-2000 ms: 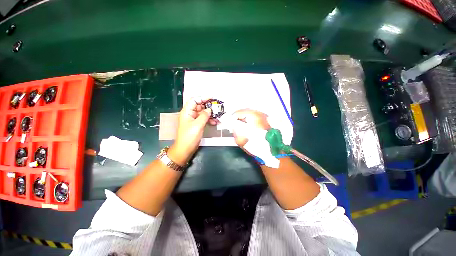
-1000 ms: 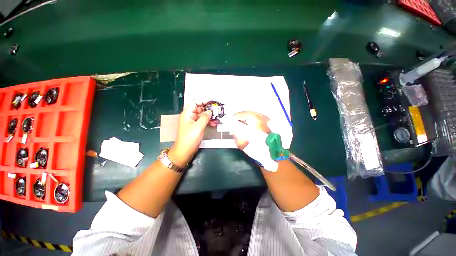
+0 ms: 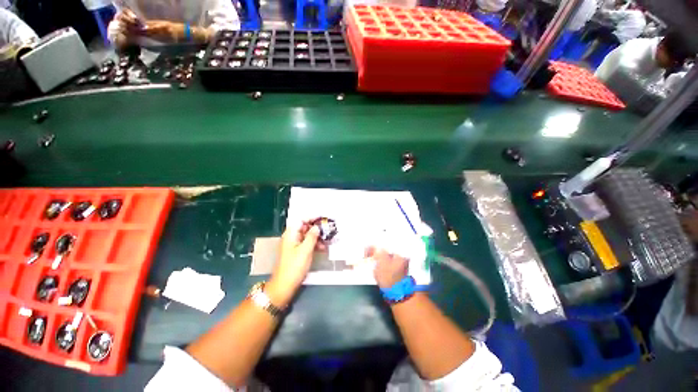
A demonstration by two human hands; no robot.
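Note:
My left hand [image 3: 295,256] holds a small round black-and-silver module [image 3: 325,229] by its edge, above the left part of a white paper sheet [image 3: 348,203]. My right hand [image 3: 389,268], with a blue wrist band [image 3: 399,289], is right of the module, fingers curled and low over the paper. The green syringe adapter [image 3: 429,248] shows blurred just right of this hand, with a clear hose [image 3: 478,287] curving away. The syringe barrel is not clearly seen; I cannot tell whether the hand grips it. A grey-beige pad [image 3: 265,256] lies at the paper's left edge.
A red tray of modules [image 3: 145,283] is at left, beside a crumpled wipe [image 3: 193,289]. A plastic-wrapped strip [image 3: 509,249] and black controller [image 3: 562,237] are at right. Modules lie on the green belt [image 3: 306,145]. Beyond are black [image 3: 275,79] and red trays [image 3: 428,65], and people.
The view has tilted up, showing trays and people across the belt. My right hand and the green adapter are now apart, and the blue band is exposed. The left hand still holds the module.

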